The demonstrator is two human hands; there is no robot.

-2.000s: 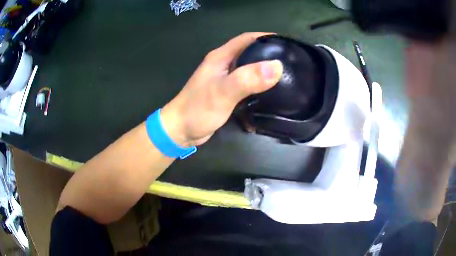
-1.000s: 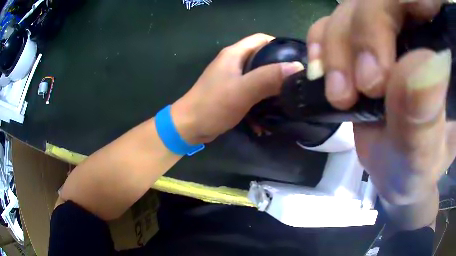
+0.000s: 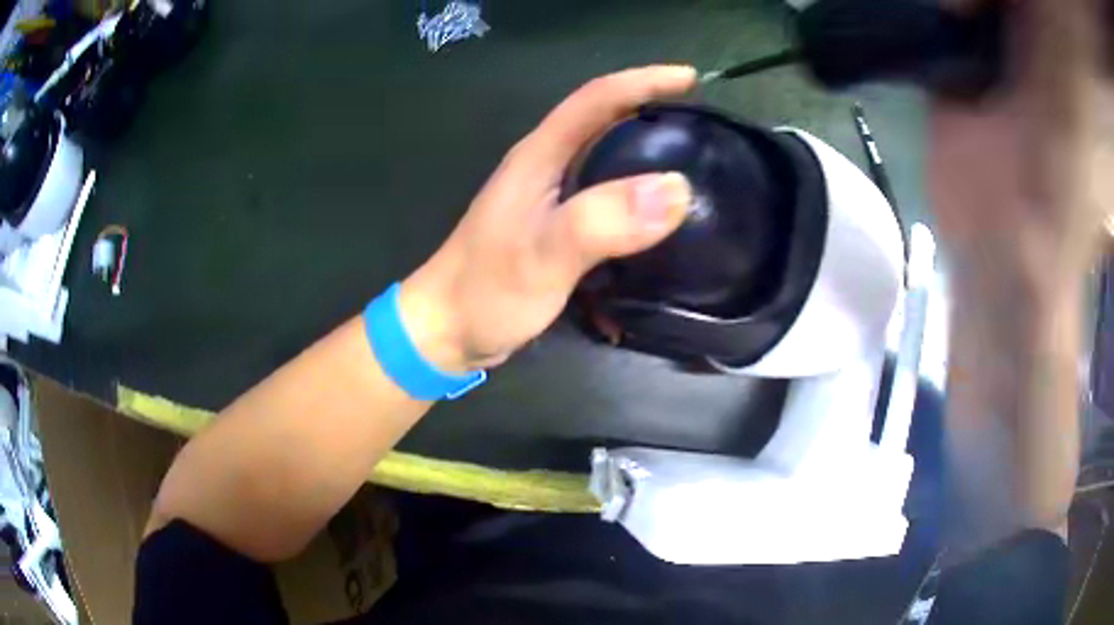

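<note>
The camera ball housing (image 3: 721, 232), a glossy black sphere, lies in front of me in a white collar (image 3: 855, 269). The white wall-mount bracket (image 3: 770, 494) joins it and reaches over the near bench edge. My left hand (image 3: 562, 232) grips the ball from the left, thumb on top and fingers along its far side. My right hand (image 3: 1026, 110) is blurred at the upper right and holds the black electric screwdriver (image 3: 898, 49). Its thin bit points left, beyond the ball, and ends close to my left fingertips. The right fingers are too blurred to make out.
A pile of screws (image 3: 451, 23) lies at the top of the green mat (image 3: 305, 159). A thin dark tool (image 3: 870, 144) lies behind the collar. A small white connector with leads (image 3: 105, 255) and white camera parts (image 3: 47, 232) lie left. Yellow tape (image 3: 489, 481) edges the bench.
A second ago my right hand and the screwdriver covered the ball's right side; now they are back at the upper right, off the ball. My left hand still grips the ball.
</note>
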